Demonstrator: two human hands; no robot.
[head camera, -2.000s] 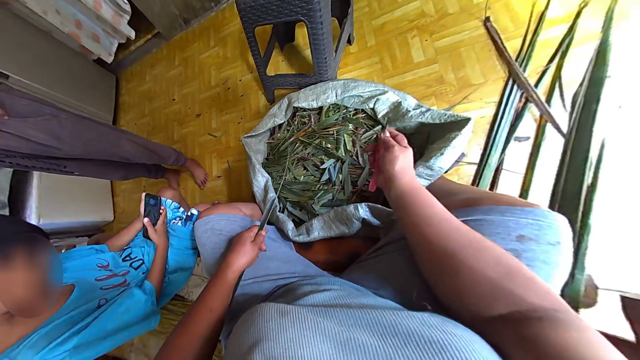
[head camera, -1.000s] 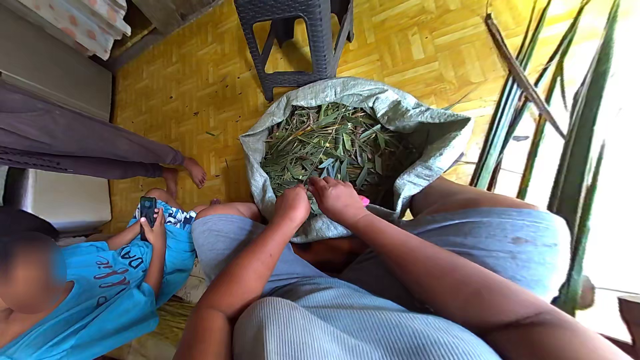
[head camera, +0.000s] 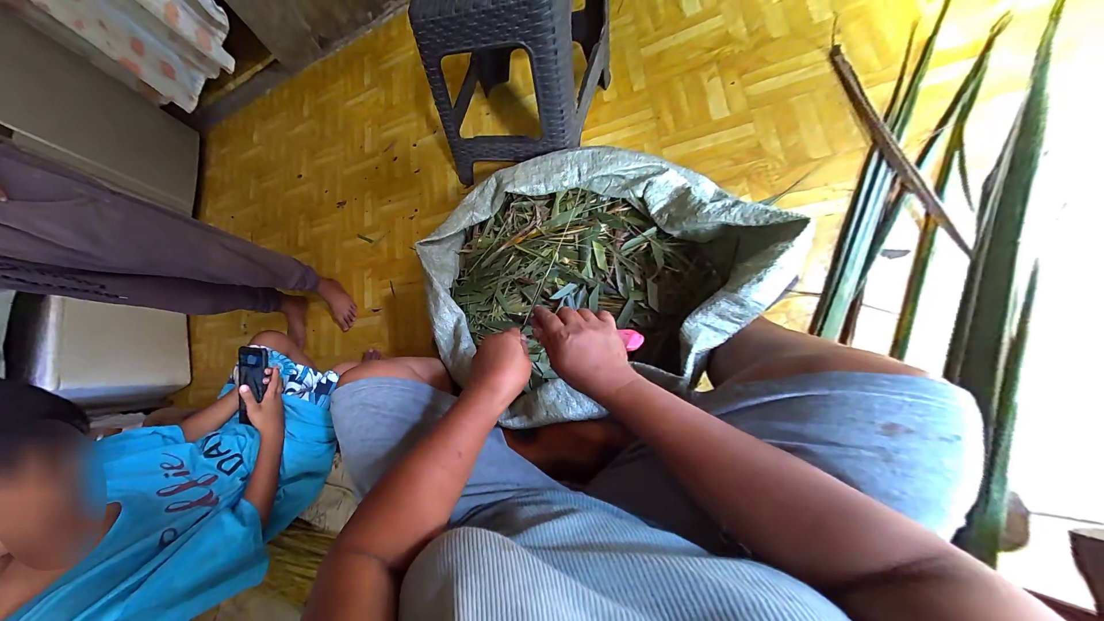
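A woven plastic sack (head camera: 750, 228) stands between my knees, its mouth rolled back around cut green leaf pieces (head camera: 578, 250). Over its near side, my left hand (head camera: 502, 366) is closed with fingertips pinched on something thin, perhaps a leaf strip, too small to make out. Close on its right, my right hand (head camera: 586, 349) bends its fingers over the leaves, with a pink object (head camera: 631, 339), probably a tool handle, showing beside its knuckles. The rest of that object is hidden by the hand.
Beyond the sack stands a dark plastic stool (head camera: 492, 82). Long green leaf blades (head camera: 987, 345) lie at right. On the left, a seated person in a blue shirt (head camera: 190, 509) holds a phone (head camera: 253, 379); another person's legs (head camera: 164, 233) extend behind, near a pale box (head camera: 121, 345).
Two seconds ago my hands were apart, the left with a leaf strip and the right with a pink-red object at the sack's right side. They have come together over the near rim.
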